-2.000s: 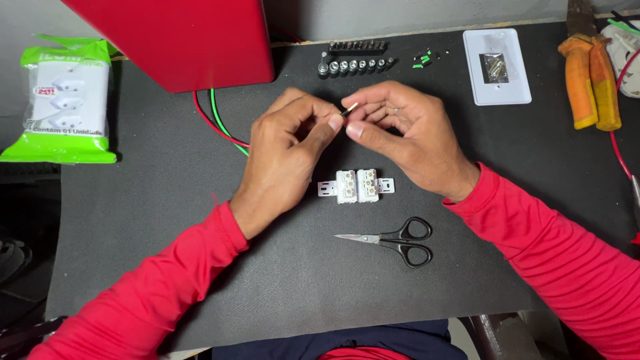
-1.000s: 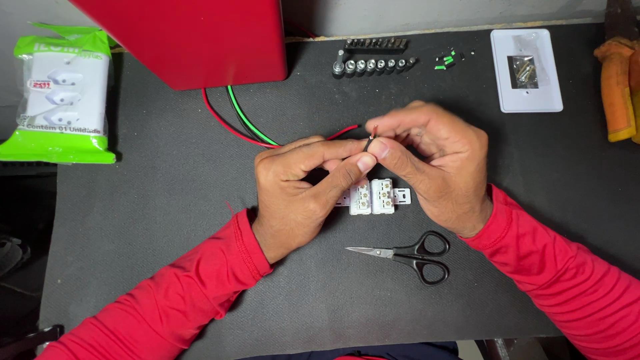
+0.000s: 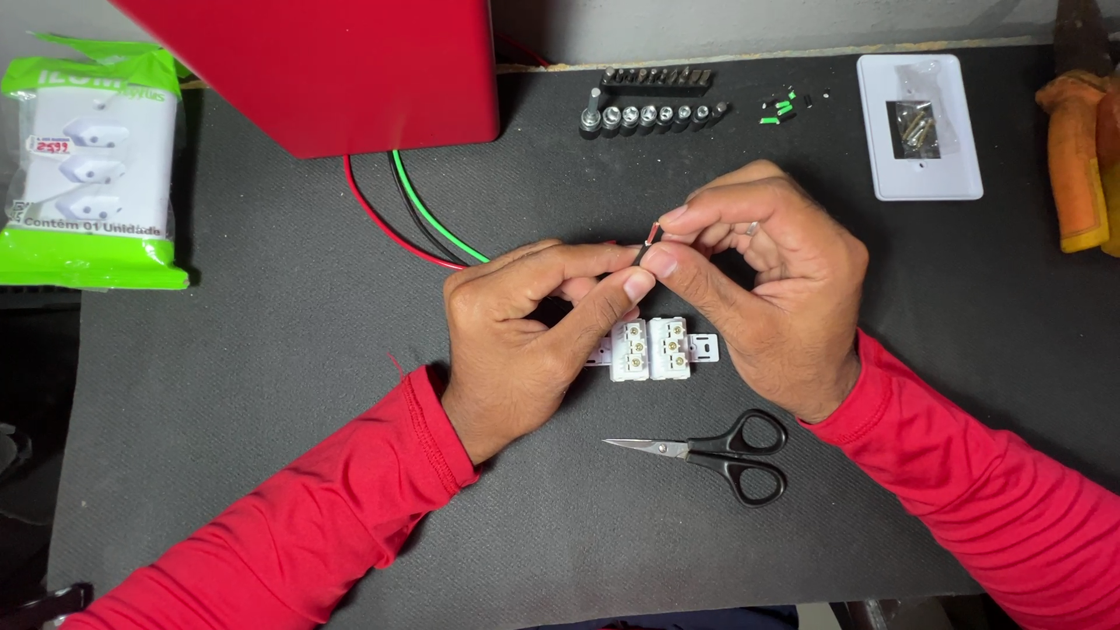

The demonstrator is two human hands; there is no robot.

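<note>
My left hand (image 3: pixel 534 332) pinches a black insulated wire (image 3: pixel 643 254) between thumb and forefinger. Bare copper strands (image 3: pixel 653 232) stick up from the wire's end. The thumb and forefinger of my right hand (image 3: pixel 770 280) are at that end, against the wire and its strands. Red, black and green wires (image 3: pixel 437 219) run from under a red box toward my left hand, which hides their far parts. Just below my fingertips lies a white socket module (image 3: pixel 669 348) with brass screw terminals, its left end partly hidden. Black-handled scissors (image 3: pixel 735 448) lie nearer to me, blades pointing left.
The red box (image 3: pixel 411 79) stands at the back. A packaged outlet (image 3: pixel 105 175) lies left. Sockets and driver bits (image 3: pixel 656 114), insulation scraps (image 3: pixel 781 109) and a white cover plate (image 3: pixel 962 166) with a bag of screws lie behind my hands. Orange-handled pliers (image 3: pixel 1078 175) are at right.
Both hands stay together at the wire's end. My right fingers have shifted on it since a second ago, and the copper strands show more plainly now.
</note>
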